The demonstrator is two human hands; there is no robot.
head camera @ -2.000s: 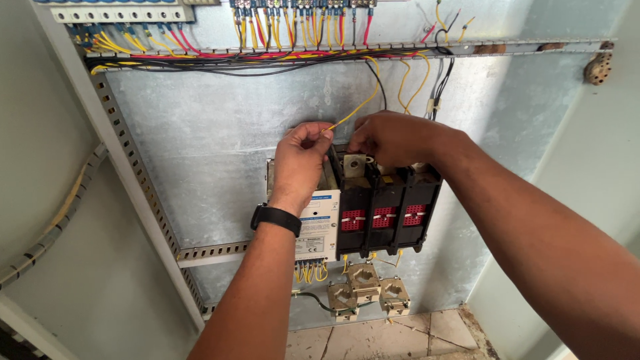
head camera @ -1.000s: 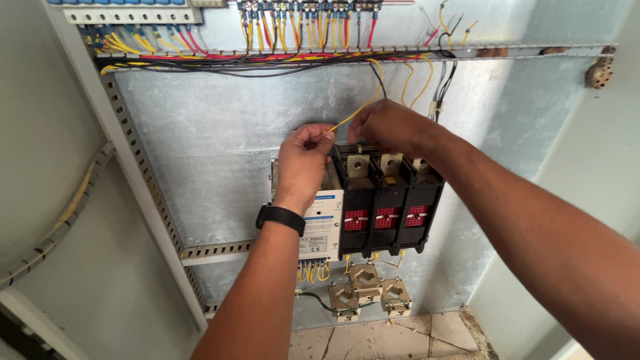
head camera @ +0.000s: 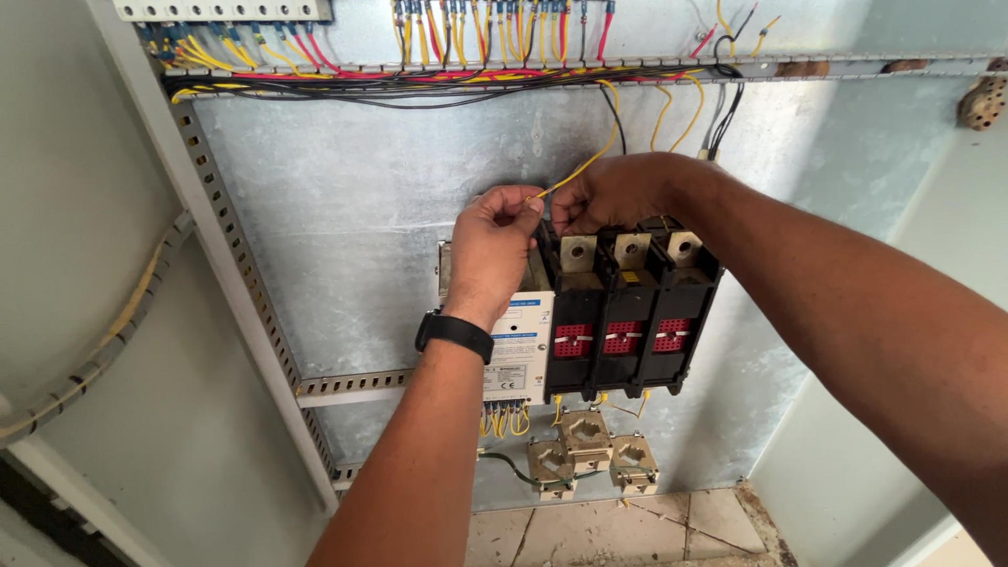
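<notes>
My left hand (head camera: 498, 236), with a black band on its wrist, pinches the end of a yellow wire (head camera: 594, 157) that hangs from the cable duct. Beneath that hand is the pale labelled control unit (head camera: 516, 346) of a transfer switch. My right hand (head camera: 602, 193) is bent down at the upper rear of the black three-pole switch body (head camera: 579, 370), just right of the left hand; its fingertips are partly hidden, and whether they grip anything cannot be told. Metal terminal tabs (head camera: 579, 253) and red grilles (head camera: 622, 338) show on the switch's front.
A slotted duct (head camera: 378, 81) full of wires crosses above, under terminal rows (head camera: 224, 9). Several current transformers (head camera: 587, 433) sit below the switch. A perforated frame post (head camera: 228, 236) stands left, a wrapped cable (head camera: 118, 339) beyond it. Loose wires (head camera: 665, 118) hang behind my right forearm.
My right hand has shifted a little left, off the switch's first terminal tab, which it partly covered two seconds ago. My left hand keeps its pinch on the yellow wire.
</notes>
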